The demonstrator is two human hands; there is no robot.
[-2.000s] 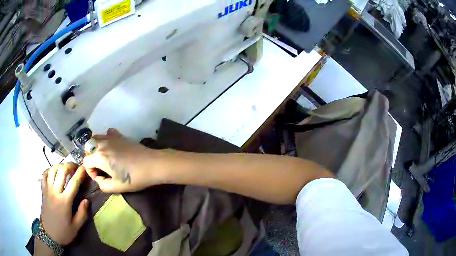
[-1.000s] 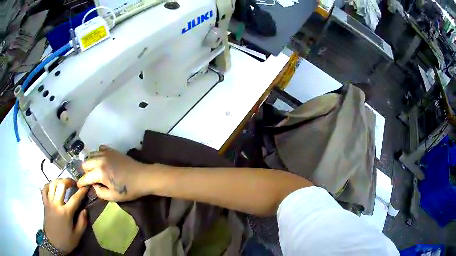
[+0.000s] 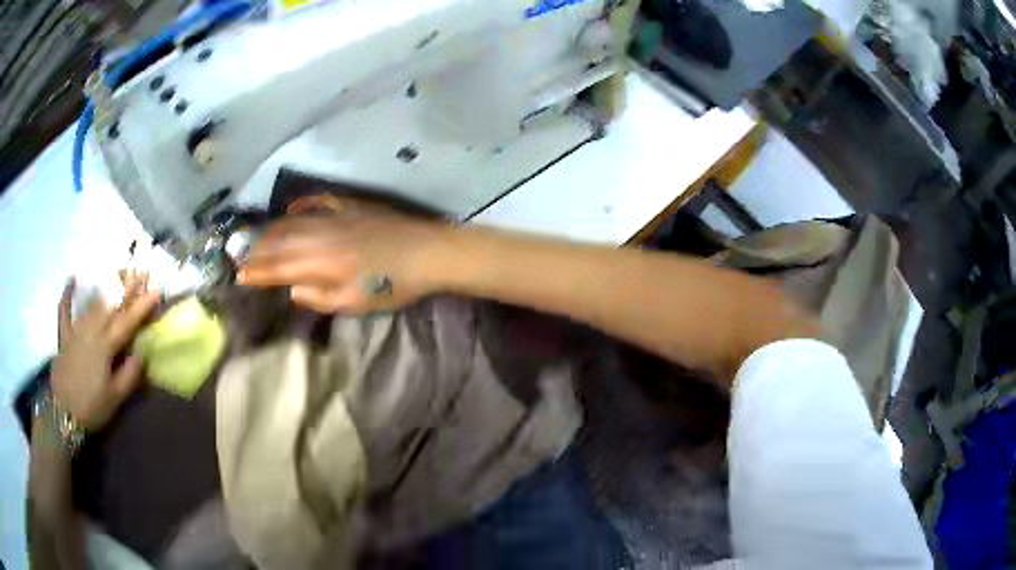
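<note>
A dark brown garment panel [image 3: 156,462] lies under the sewing machine head and over my lap. A small yellow-green patch [image 3: 184,347] lies on it just right of my left hand. My left hand [image 3: 98,354] rests on the cloth with its fingers spread. My right hand [image 3: 334,258] lies on the dark cloth beside the presser foot [image 3: 214,258], fingers together; blur hides whether it grips the cloth. Beige pocketing cloth [image 3: 279,445] is bunched below my right hand. The needle cannot be made out.
The white machine head [image 3: 368,100] spans the top, with a blue air tube [image 3: 80,150] at its left. Taupe cloth [image 3: 875,290] hangs at the right beyond the table edge. A blue item [image 3: 986,490] is at the lower right.
The dark panel and yellow-green patch have moved up toward the needle area. My left hand has opened and separated from my right hand. More beige cloth shows. The camera view has shifted.
</note>
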